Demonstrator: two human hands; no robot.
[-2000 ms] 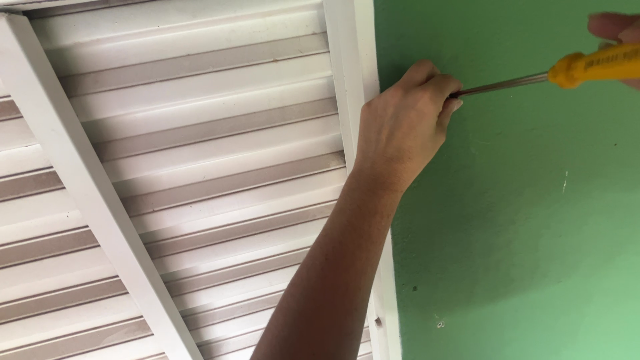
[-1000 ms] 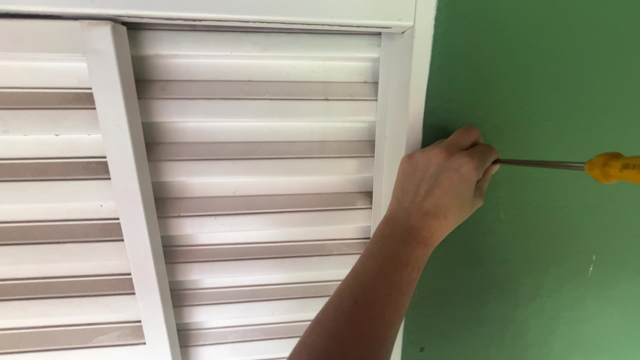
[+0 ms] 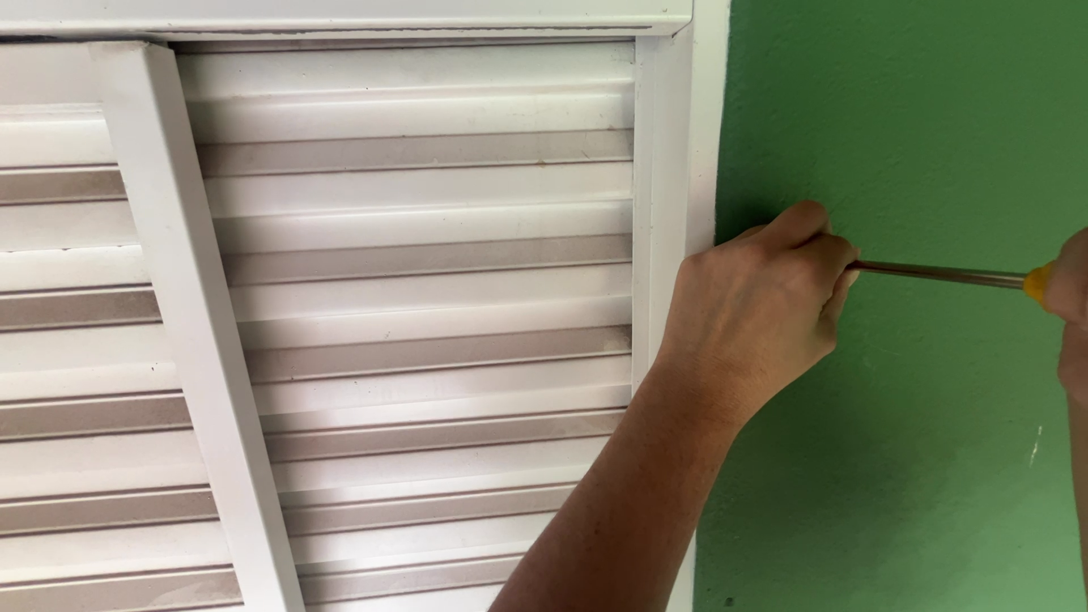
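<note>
My left hand (image 3: 761, 297) is against the green wall (image 3: 901, 476), just right of the white window frame, its fingers closed around the tip end of a screwdriver's metal shaft (image 3: 943, 274). The tip and whatever it touches are hidden behind the fingers. At the right edge of the view my right hand (image 3: 1073, 297), only partly in the picture, grips the screwdriver's yellow handle (image 3: 1036, 284). The shaft runs nearly level between the two hands.
A white louvered shutter (image 3: 442, 297) fills the left and middle. A slanting white upright (image 3: 191, 297) divides its slats. The white outer frame (image 3: 705, 127) borders the green wall, and a top rail (image 3: 340, 19) crosses above the slats.
The view has tilted noticeably since the oldest frame. My right hand, outside the picture a second ago, now shows on the handle at the right edge. My left hand stays at the screwdriver's tip end.
</note>
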